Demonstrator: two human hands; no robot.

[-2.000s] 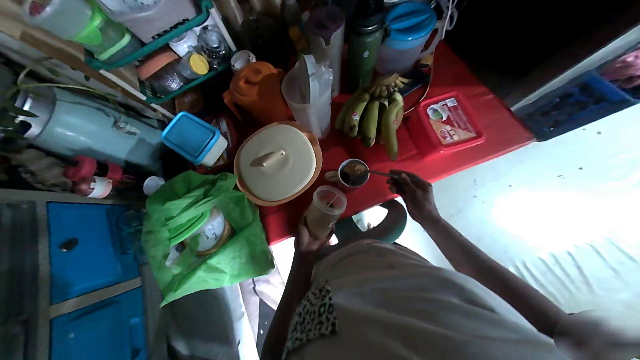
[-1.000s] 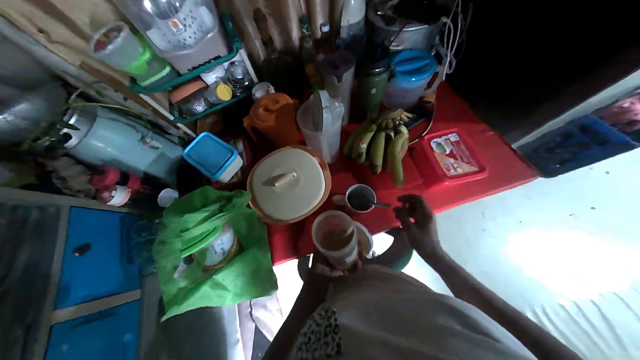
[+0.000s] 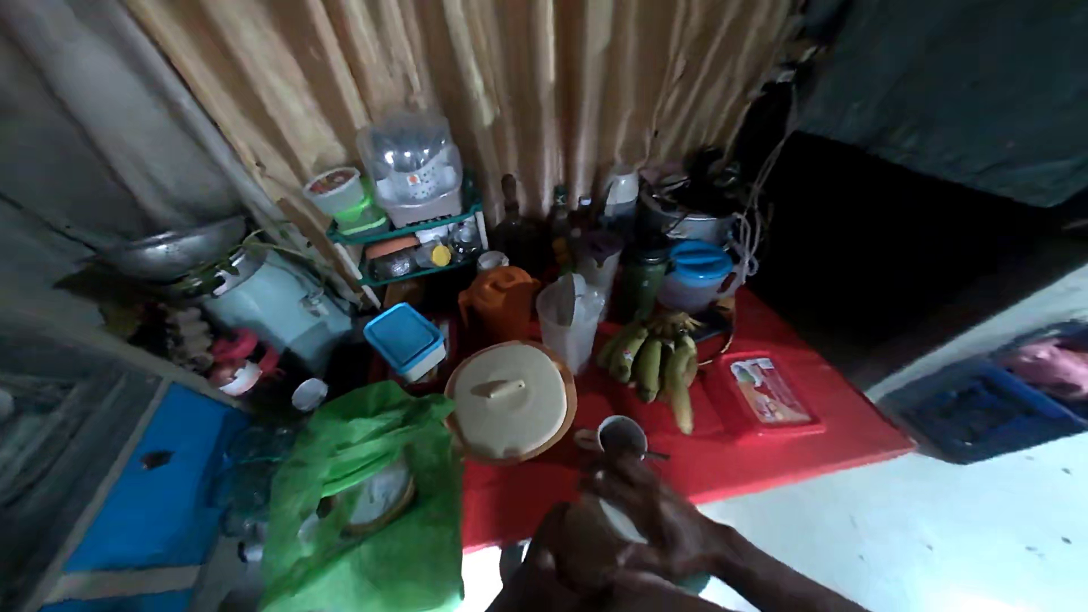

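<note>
My left hand is wrapped around a plastic jar, low in the middle of the view. Over the jar's top lies my right hand, its fingers on a whitish lid or rim; the hands cover most of both. Just beyond them on the red table stands a mug, with a spoon handle sticking out to the right. A round container with a cream lid is left of the mug, and a bunch of bananas lies behind it.
A green plastic bag covers the table's left part. Behind stand an orange pitcher, a clear pitcher and a blue-lidded container. A red flat box lies at the right of the red tabletop.
My right hand has let go of the spoon in the mug and moved left onto the jar in my left hand. The view has tilted up toward the wall.
</note>
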